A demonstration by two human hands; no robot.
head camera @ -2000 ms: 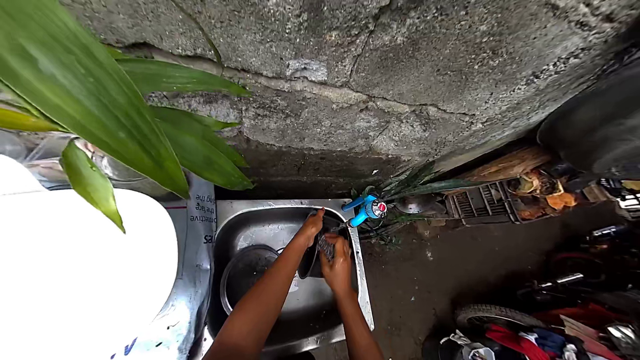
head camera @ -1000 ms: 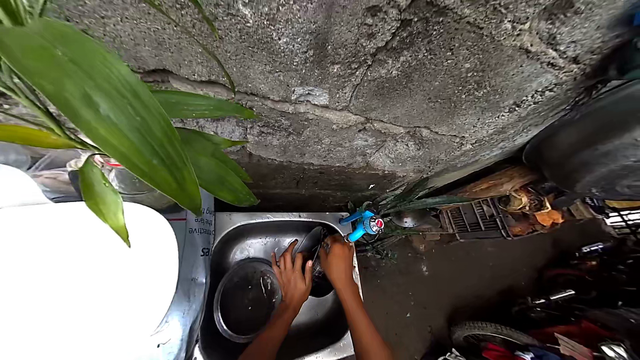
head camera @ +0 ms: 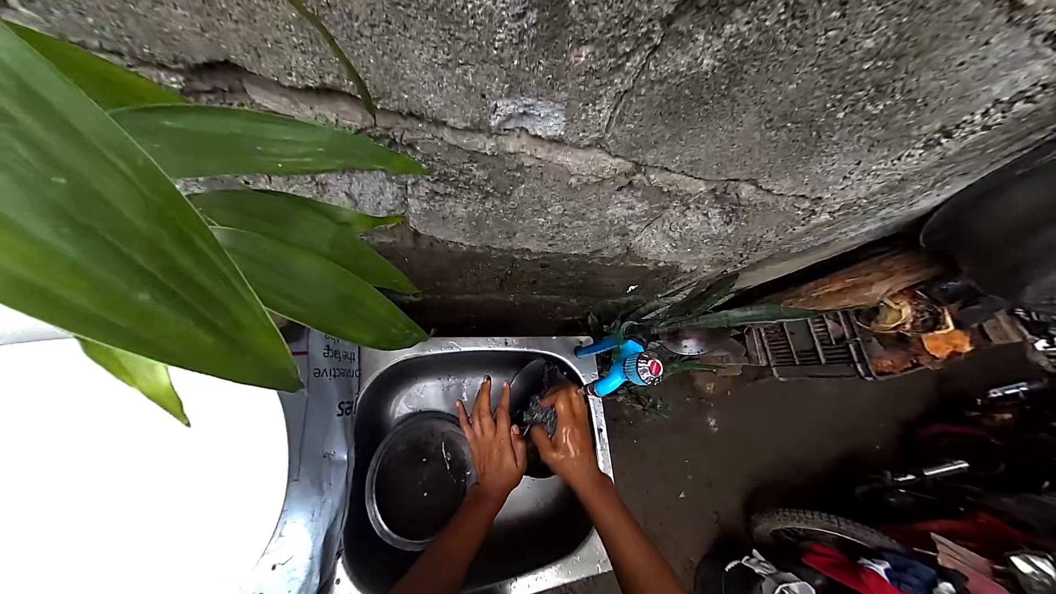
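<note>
Both hands are inside a stainless steel sink (head camera: 528,569). My right hand (head camera: 568,437) presses a grey scouring pad (head camera: 540,415) against a dark, rounded vessel (head camera: 528,384) below the tap. My left hand (head camera: 493,445) has its fingers spread at the left edge of that vessel; whether it grips the edge cannot be told. Left of it in the basin lies a round dark pan or basin with a pale rim (head camera: 375,495). A blue tap (head camera: 615,379) with a silver and red knob stands at the sink's right rim, close to my right hand.
Long green leaves (head camera: 272,140) hang at the left over a bright white round surface (head camera: 140,487). A cracked concrete wall (head camera: 528,181) rises behind the sink. To the right are a black crate (head camera: 813,345), a bicycle tyre (head camera: 825,524) and a heap of cloth (head camera: 850,569).
The dark vessel was tilted up between my hands and now sits lower in the sink. My left hand has moved off its far side to its left edge, fingers spread.
</note>
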